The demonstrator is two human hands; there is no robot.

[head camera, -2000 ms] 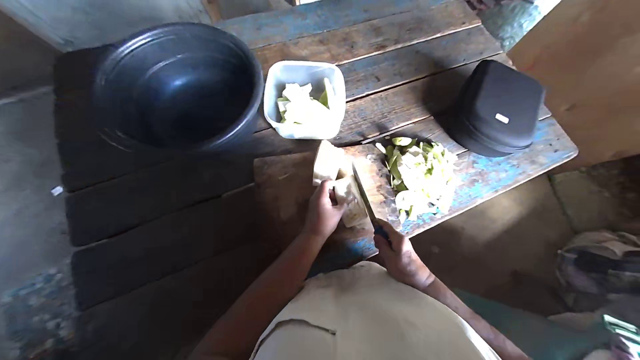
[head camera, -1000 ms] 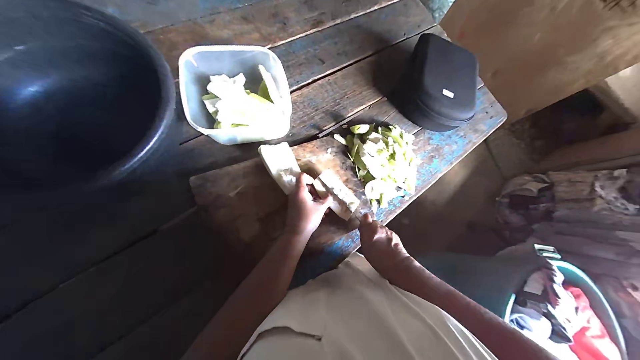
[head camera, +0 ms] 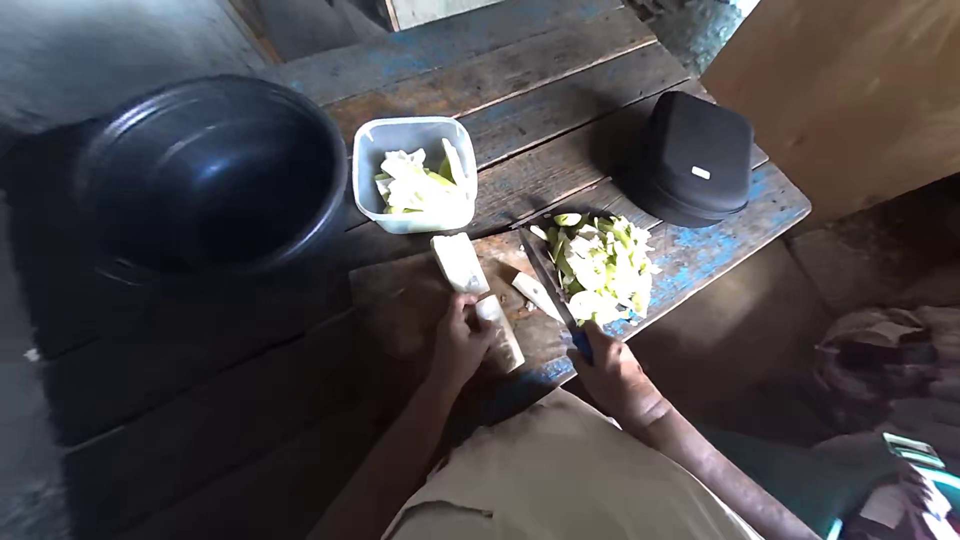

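Observation:
My left hand (head camera: 466, 334) has its fingers on a pale cut vegetable piece (head camera: 501, 337) that lies on the wooden cutting board (head camera: 390, 289). Another pale vegetable piece (head camera: 459, 262) lies just above it, and a narrower pale piece (head camera: 537, 295) rests to the right, beside the blade. My right hand (head camera: 611, 367) is closed around the blue handle of a kitchen knife (head camera: 550, 283), whose blade points up and left. Right of the blade is a heap of green and white vegetable peelings (head camera: 604, 266). The kind of vegetable cannot be told.
A large black basin (head camera: 315, 232) stands at the left of the plank table (head camera: 525, 127). Beside it, a translucent plastic container (head camera: 469, 202) holds pale green and white pieces. A black zippered case (head camera: 705, 150) sits near the table's right edge. Cloth lies at the lower right.
The knife has moved off the pale piece to the right, next to the peelings. A narrow pale piece now lies apart by the blade. The view has shifted widely.

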